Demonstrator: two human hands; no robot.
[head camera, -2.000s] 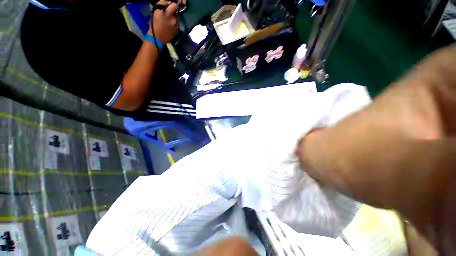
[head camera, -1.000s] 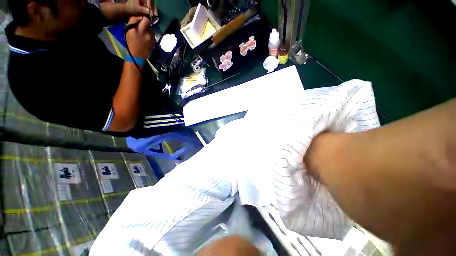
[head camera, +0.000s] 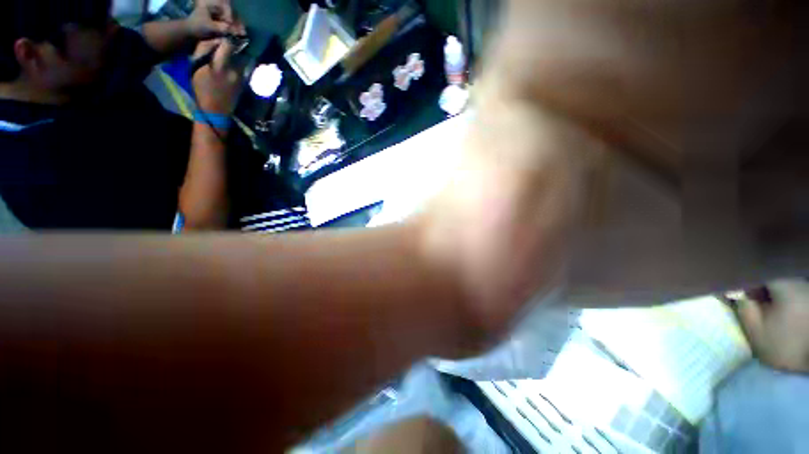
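My left forearm crosses the picture from the left edge, large and blurred, and my left hand (head camera: 497, 230) is near the middle. My right hand and arm (head camera: 621, 97) fill the upper right, also blurred. The two overlap, and their fingers cannot be made out, so any hold is hidden. Beneath them, a white sheet with rows of dark slots and grey squares (head camera: 568, 408) lies at the lower right. A pale-yellow sheet (head camera: 683, 346) lies beside it. A long white strip (head camera: 373, 177) shows left of my hands, partly covered.
At upper left, a person in a dark shirt (head camera: 98, 168) holds something small. Near them are an open carton (head camera: 319, 49), pink-white shaped parts (head camera: 373, 102) and a small bottle (head camera: 454, 58). Another hand (head camera: 785, 324) with a small dark-red thing shows at the right edge.
My left arm has come in across the picture. My right arm has moved up and left, away from the striped white smock cloth, which is now mostly hidden. The view has shifted right.
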